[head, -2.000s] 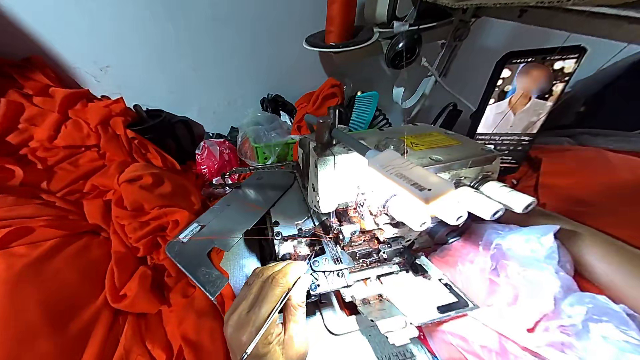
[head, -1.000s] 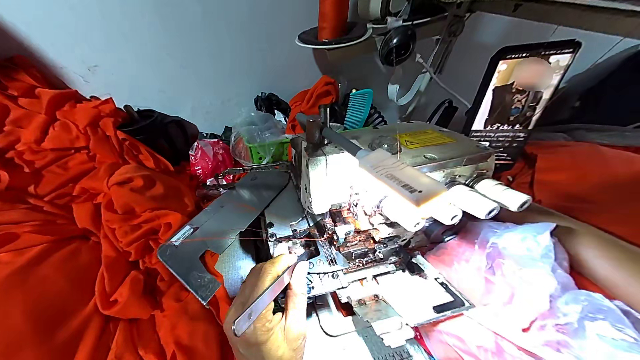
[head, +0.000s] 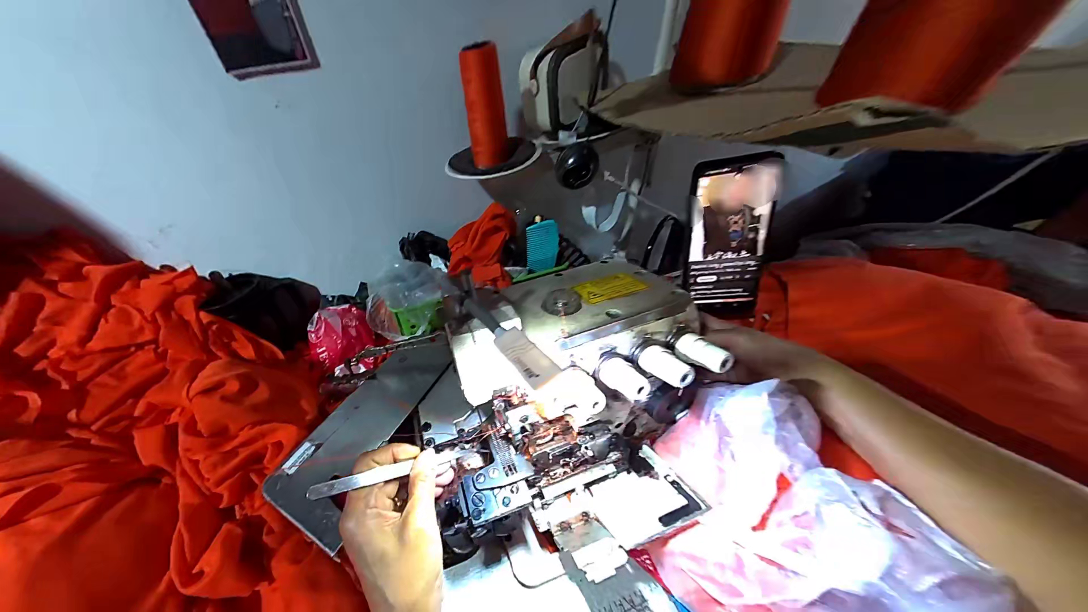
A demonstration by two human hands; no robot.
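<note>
My left hand (head: 395, 531) grips metal tweezers (head: 361, 478) between thumb and fingers, their tips beside the needle area of an overlock sewing machine (head: 595, 297). The machine's front cover stands open, so its loopers and metal parts (head: 552, 446) show under a bright lamp (head: 531, 357). White tension knobs (head: 663, 365) line its front. My right forearm (head: 892, 425) reaches behind the knobs to the machine's right side; my right hand (head: 722, 340) is mostly hidden there, and what its fingers do cannot be seen. A thin red thread runs over the grey side plate (head: 357, 425).
Orange-red fabric (head: 153, 425) is heaped at left, with more (head: 935, 340) at right. A translucent plastic bag (head: 816, 527) lies under my right forearm. A phone (head: 733, 234) leans behind the machine. Thread cones (head: 484, 106) stand behind and above. A green basket (head: 418, 316) sits at the back.
The view has lifted and shifted, showing more of the wall and shelf. The tweezers in my left hand have turned to lie flatter, their rear end now pointing left.
</note>
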